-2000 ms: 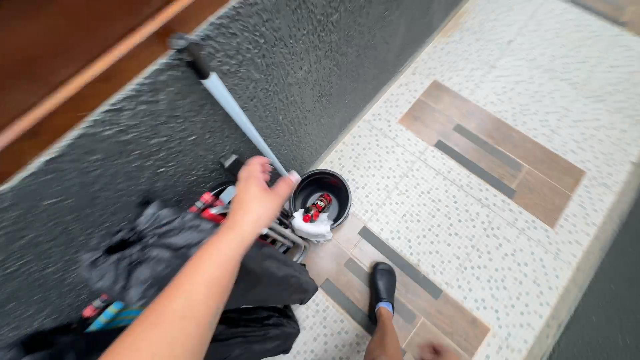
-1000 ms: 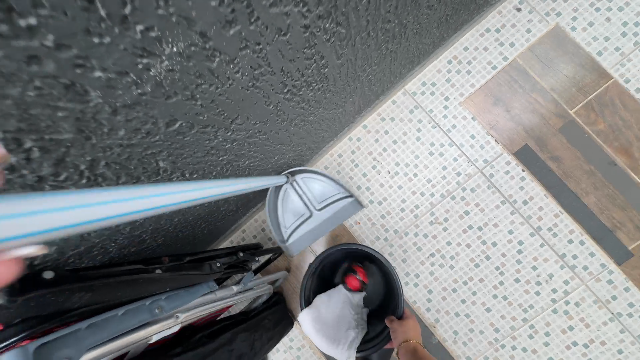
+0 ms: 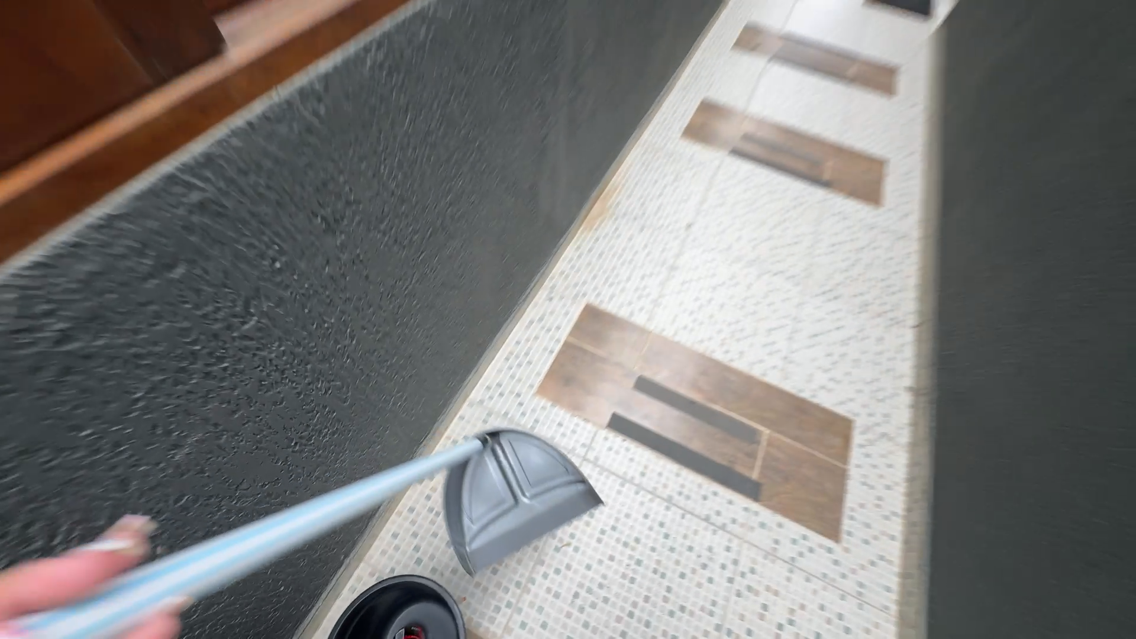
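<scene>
My left hand [image 3: 93, 577], blurred and cut off by the left edge, is closed around the blue-and-white striped handle [image 3: 293, 532] of a long-handled dustpan. The grey plastic dustpan pan [image 3: 524, 497] is by the foot of the dark wall, over the mosaic-patterned floor; I cannot tell whether it touches the tiles. Just below and left of the pan is a black bucket [image 3: 439, 599], cut off by the bottom edge, with a small part of something red inside. My right hand is out of view.
A dark textured wall [image 3: 266, 311] with a brown wooden ledge [image 3: 177, 111] runs along the left. Another dark wall [image 3: 1029, 355] bounds the right side. Between them a narrow tiled walkway [image 3: 737, 275] with wood-look panels [image 3: 701, 417] stretches away.
The view has swung up along the walkway. Two seconds ago my left hand was open near the handle; now it grips it. My right hand, at the bucket's rim one second ago, has left the view.
</scene>
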